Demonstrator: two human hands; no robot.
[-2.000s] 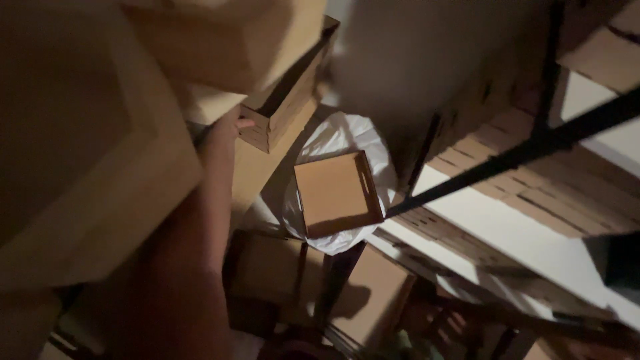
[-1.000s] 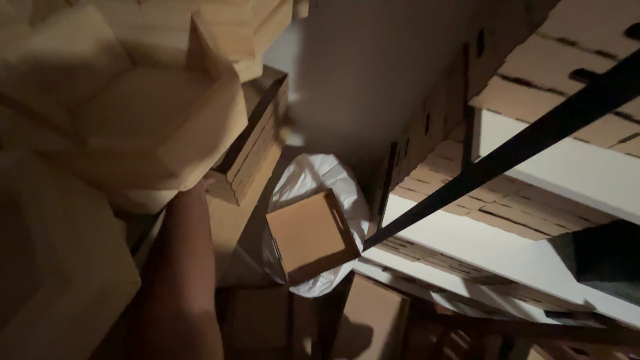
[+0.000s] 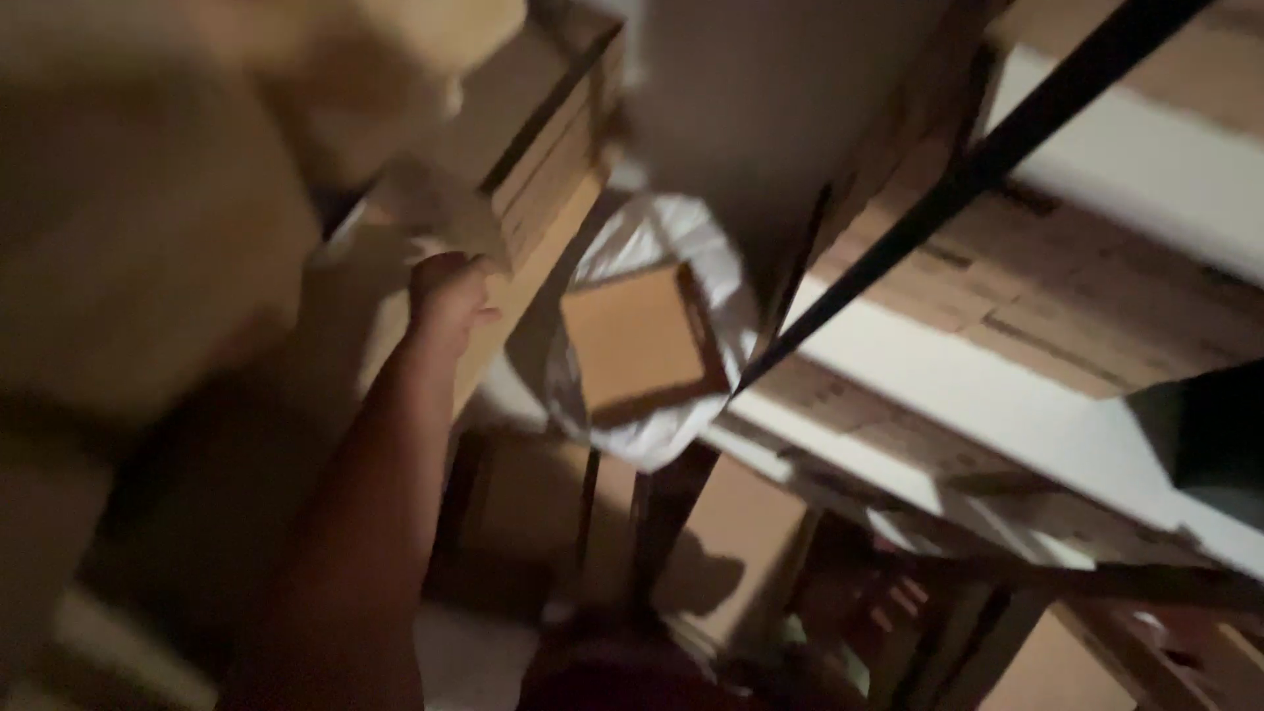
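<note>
My left hand (image 3: pixel 454 296) reaches up from the bottom left, its fingers curled at the lower edge of a blurred brown panel (image 3: pixel 444 202); its grip on the panel cannot be made out. Just beyond it, a long cardboard box (image 3: pixel 553 158) rests on a light brown ledge (image 3: pixel 538 281). To the right of the hand, a shallow open cardboard tray (image 3: pixel 637 341) lies tilted on a white plastic bag (image 3: pixel 657 449). My right hand cannot be made out in view.
Large blurred cardboard boxes (image 3: pixel 148 247) crowd the left side. A black bar (image 3: pixel 889 247) slants across the right, before white shelves (image 3: pixel 987 385) stacked with flat cardboard (image 3: pixel 1066 296). More boxes (image 3: pixel 736 533) stand low in the middle, and blurred reddish shapes (image 3: pixel 899 602) show at the lower right.
My left hand, at the end of the long box two seconds ago and mostly hidden behind cardboard one second ago, now shows lower along the ledge. The blurred cardboard around it has shifted.
</note>
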